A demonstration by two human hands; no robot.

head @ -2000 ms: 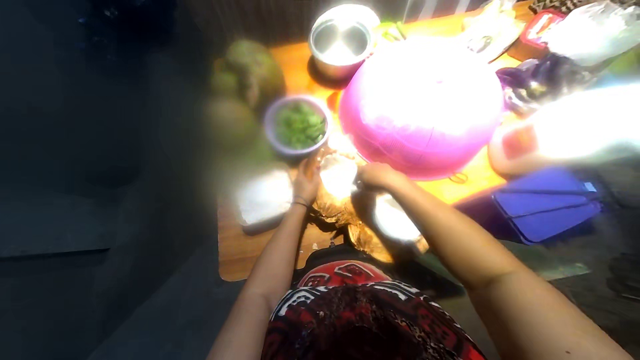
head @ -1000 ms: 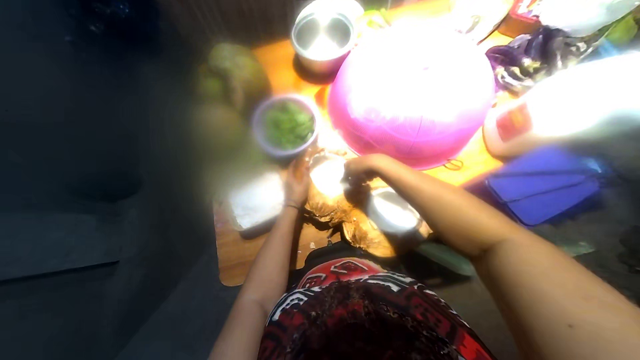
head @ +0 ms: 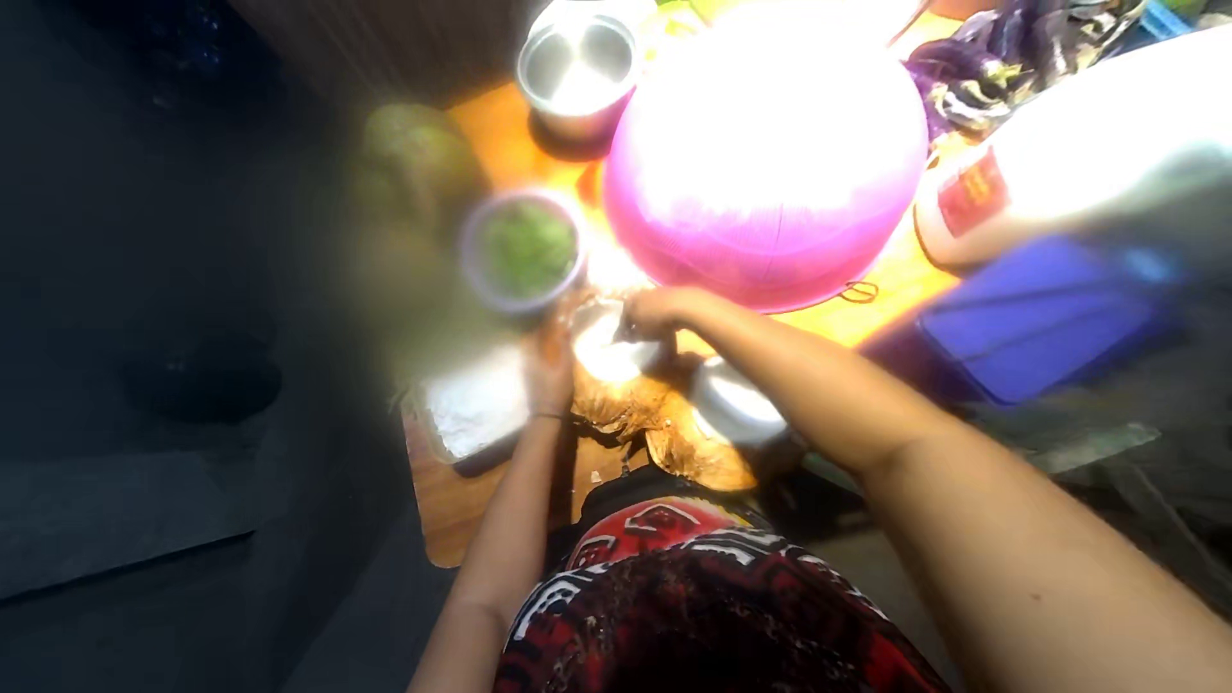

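Observation:
A coconut half with bright white flesh and a brown husk [head: 612, 348] sits at the near edge of the wooden table. My left hand [head: 551, 361] rests against its left side and steadies it. My right hand [head: 659, 313] is closed at its upper right rim, around something dark and small that glare and blur hide. Another white-fleshed half [head: 736, 402] lies just right of it, under my right forearm, with brown husk [head: 707, 460] below. A round tub of chopped greens [head: 527, 248] stands just beyond my left hand.
A large pink dome-shaped cover [head: 770, 236] fills the table's middle. Behind it stands a metal pot [head: 577, 67]. A white tray [head: 476, 404] lies left, green fruit [head: 419, 159] beyond. Rightward are a purple box [head: 1039, 318], a white container with a red label [head: 972, 192] and eggplants [head: 962, 63].
Both hands stay at the same coconut half, with only small shifts of the right hand. The view has moved a little.

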